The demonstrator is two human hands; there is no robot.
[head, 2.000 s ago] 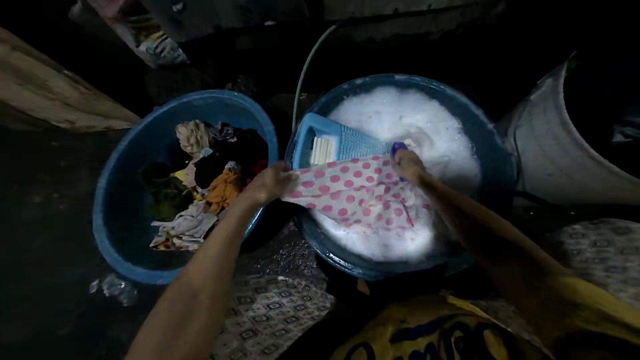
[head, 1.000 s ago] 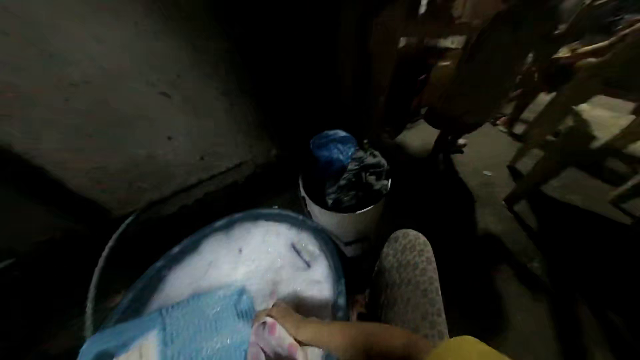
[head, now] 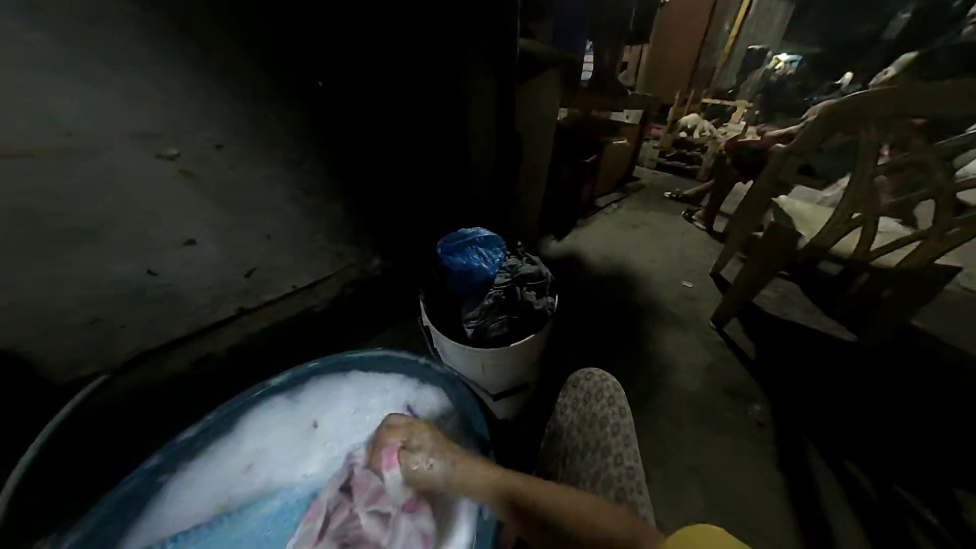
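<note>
My right hand (head: pixel 418 456) is closed on a wet white cloth with pink dots (head: pixel 370 507), bunched up over the suds. Below them is a round blue plastic tub (head: pixel 381 360) filled with white foam (head: pixel 305 427). Part of a light-blue plastic washboard (head: pixel 244 518) lies in the foam, left of the cloth. The lower edge of the view cuts off the cloth and the washboard. My left hand is outside the view.
Beyond the tub stands a white bucket (head: pixel 496 362) with dark cloth (head: pixel 515 297) and a blue plastic bag (head: pixel 471 255). A hose (head: pixel 49 435) runs at left, beside a wall (head: pixel 152 191). At right are a chair (head: pixel 862 175) and a seated person's legs (head: pixel 713 194).
The view has swung right and up, away from the basin of clothes. The dotted cloth, stretched between both hands two seconds ago, is now bunched at my right hand. My left hand has left the view.
</note>
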